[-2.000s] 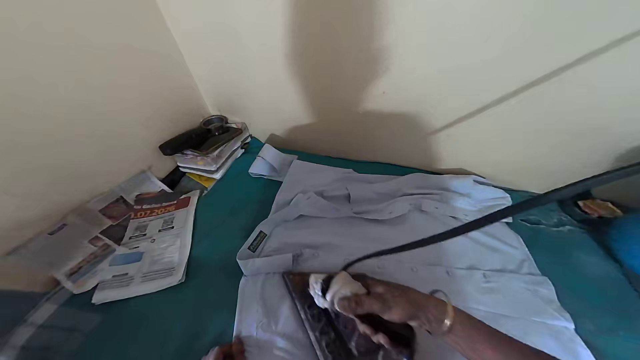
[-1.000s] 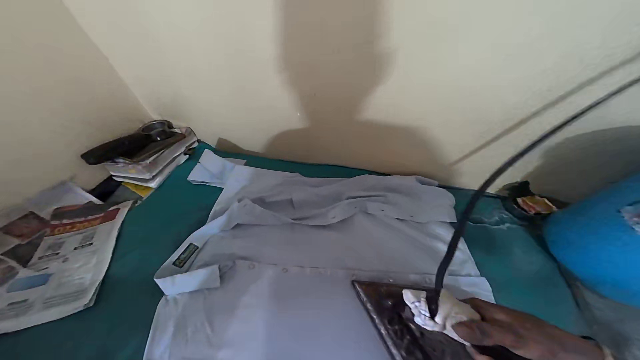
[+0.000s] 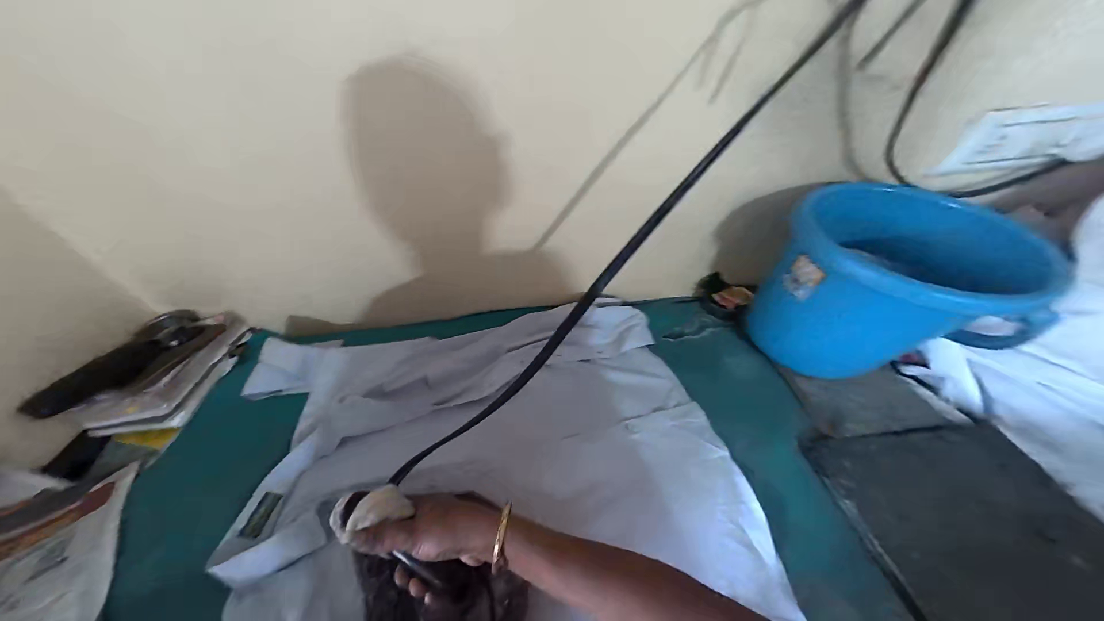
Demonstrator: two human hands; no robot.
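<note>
A light grey-white shirt (image 3: 535,431) lies spread on a green cloth (image 3: 759,457), its labelled collar at the left. My right hand (image 3: 440,530), with a gold bangle at the wrist, is closed around the handle of a dark clothes iron (image 3: 388,586) near the bottom of the view. A whitish cloth wrap (image 3: 375,511) covers the handle's front end, where a black power cord (image 3: 595,289) rises to the upper right. The iron rests over the shirt below the collar; its lower part is cut off by the frame. My left hand is not in view.
A blue plastic bucket (image 3: 880,293) stands at the right beside dark slabs (image 3: 966,509) and white fabric (image 3: 1052,388). Stacked papers (image 3: 172,397) with a black object on top and newspapers (image 3: 60,552) lie left. A switchboard (image 3: 1026,138) is on the wall.
The view has swung right, bringing the whole bucket into sight. Against the shirt, my right hand has moved the iron left, closer to the collar. My left fingertips, seen two seconds ago, are out of view.
</note>
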